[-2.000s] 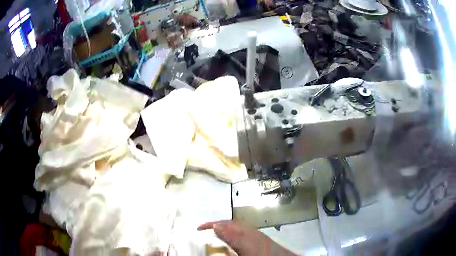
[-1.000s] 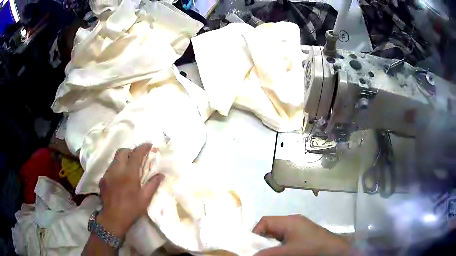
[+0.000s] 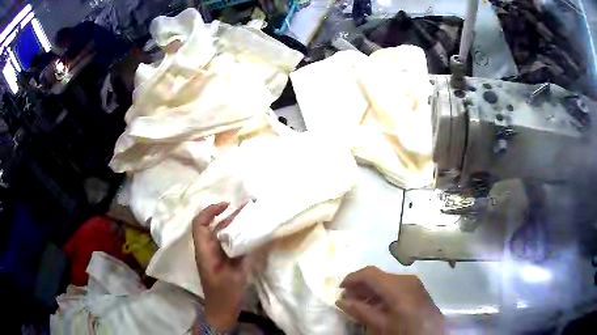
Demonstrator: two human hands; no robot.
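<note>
A large crumpled pile of cream garment pieces lies left of the sewing machine. My left hand holds the folded edge of a cream garment piece at the pile's front. My right hand is at the lower middle, its fingertips closed on the lower right part of the cream cloth. Another folded cream piece lies against the left end of the sewing machine head. The presser foot area is over the shiny needle plate, with no cloth under it.
Dark-handled shears lie blurred under the machine arm. More cream cloth is at lower left, near a red bundle and a yellow cloth. Plaid fabric lies behind. A pale upright rod stands at the head's left end.
The view has shifted, so the machine sits further right. Both hands have come into view on the cloth. The held piece is now raised and folded over the pile's front.
</note>
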